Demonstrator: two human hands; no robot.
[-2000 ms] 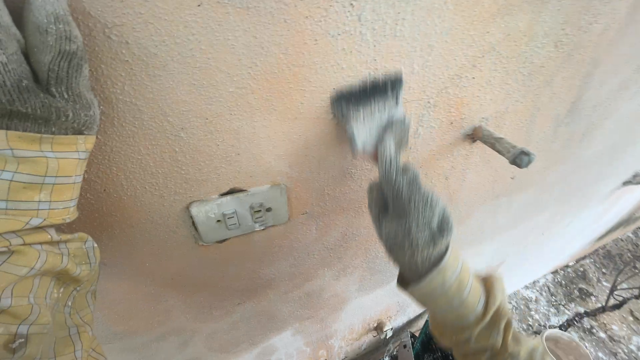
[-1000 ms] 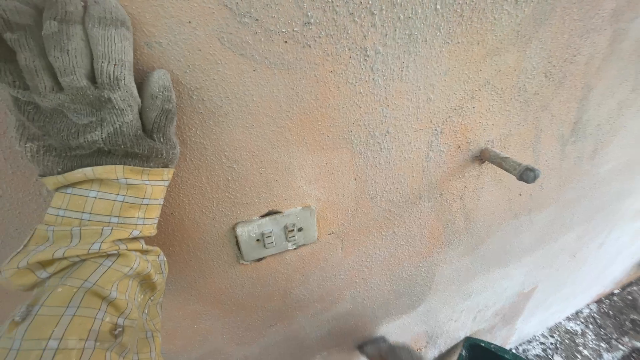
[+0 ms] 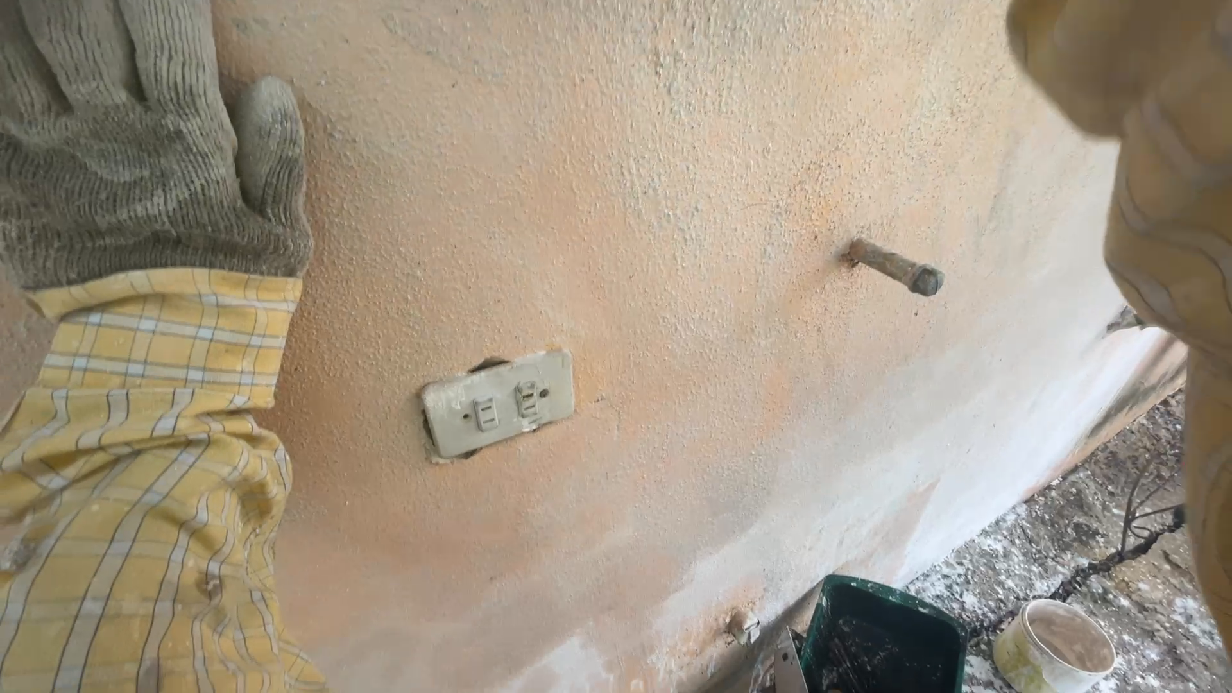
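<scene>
My left hand (image 3: 144, 154), in a dusty grey knitted glove, lies flat on the rough peach-coloured wall (image 3: 654, 289) at the upper left, fingers pointing up and thumb apart. It holds nothing. Below its wrist is a yellow plaid sleeve (image 3: 144, 462). To the right of that sleeve, a worn off-white outlet plate (image 3: 500, 406) sits crookedly over a hole in the wall. Another yellow sleeve (image 3: 1165, 202), blurred and close to the camera, runs down the right edge; my right hand and anything in it are out of the picture.
A short capped pipe (image 3: 890, 265) juts from the wall at right of centre. Low down stand a dark green plastic container (image 3: 890, 616) and a small whitish bucket (image 3: 1054, 645). Beside them, a dark branch (image 3: 1121, 563) lies on white-spattered ground (image 3: 1020, 539).
Two seconds ago my right hand held a wide-headed, blurred tool at the wall; now only that arm's sleeve shows, raised at the right edge. My left hand remains on the wall.
</scene>
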